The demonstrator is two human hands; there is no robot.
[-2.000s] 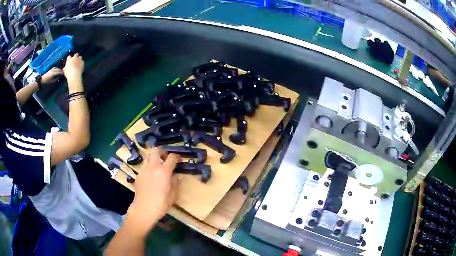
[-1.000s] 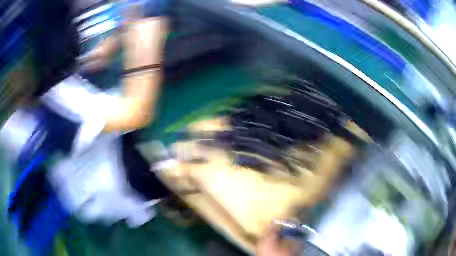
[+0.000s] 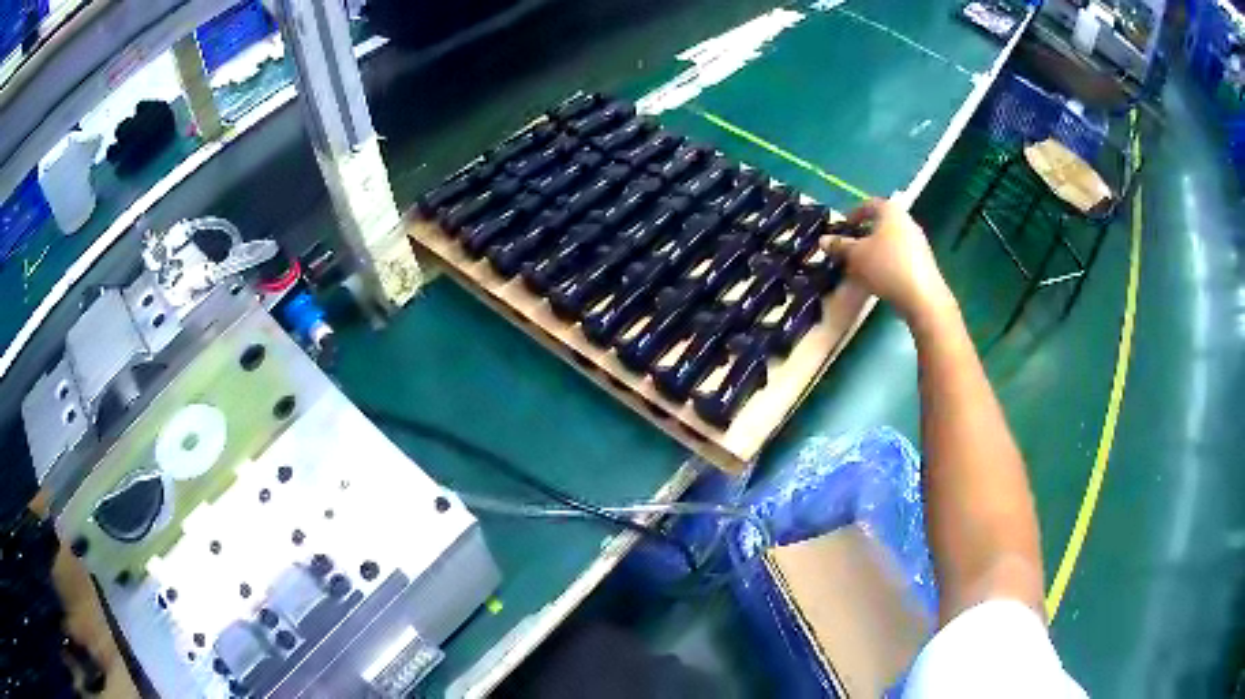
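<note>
Black plastic handles lie in neat rows on a cardboard sheet on the bench. My right hand is at the right end of the rows, its fingertips closed on one handle at the sheet's edge; the fingers partly hide that handle. The silver fixture stands at the left, and no black handle shows on its locating blocks. My left hand is out of the picture.
A metal post stands between fixture and rows. A black cable and grey hose cross the bench. A blue-lined bin with cardboard inside is below the bench edge. A stool stands at the upper right.
The view has swung from the left pile and the other worker to the rows at the right. The handle seen in the fixture is gone from it. My right hand now shows at the rows.
</note>
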